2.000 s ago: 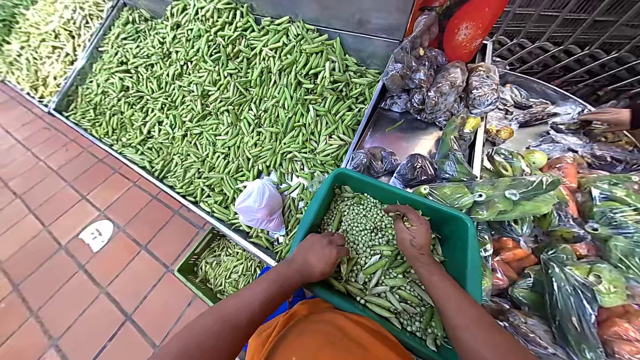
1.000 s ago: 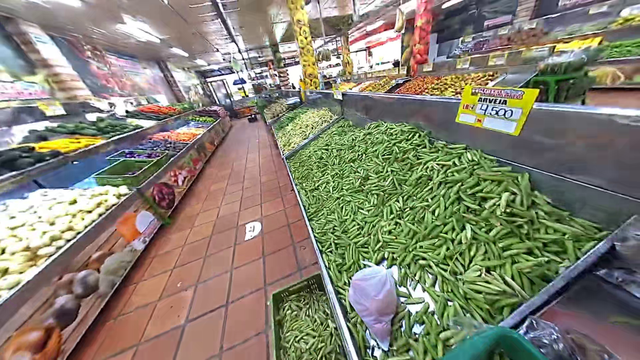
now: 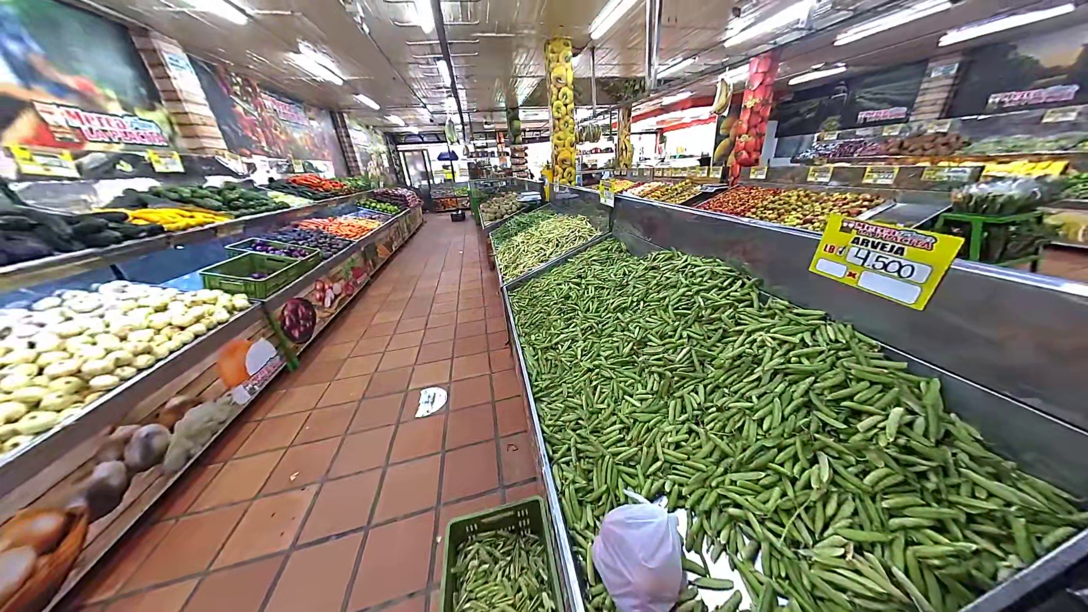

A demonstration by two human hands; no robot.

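Observation:
Neither of my hands shows in the view now. A large heap of green pea pods [image 3: 722, 382] fills the metal display bin on the right. Near the bin's lower left edge a tied, whitish plastic bag [image 3: 639, 557] rests on the pods, its contents hidden. On the floor beside the bin stands a green plastic crate [image 3: 455, 531] holding pods. A yellow price sign [image 3: 886, 260] leans on the bin's metal back wall. The green tub of shelled peas from the earlier view is out of the frame.
A tiled aisle [image 3: 374, 408] runs ahead between the bins, with a white floor marker [image 3: 431, 401] on it. On the left are displays of pale round vegetables [image 3: 93, 348] and an empty-looking green crate [image 3: 255, 274]. Farther bins hold pale green pods [image 3: 548, 242] and reddish fruit [image 3: 782, 206].
The view has swung up and left from the tub to the aisle. Both hands, seen in the tub among peas and pods two seconds ago, are out of view.

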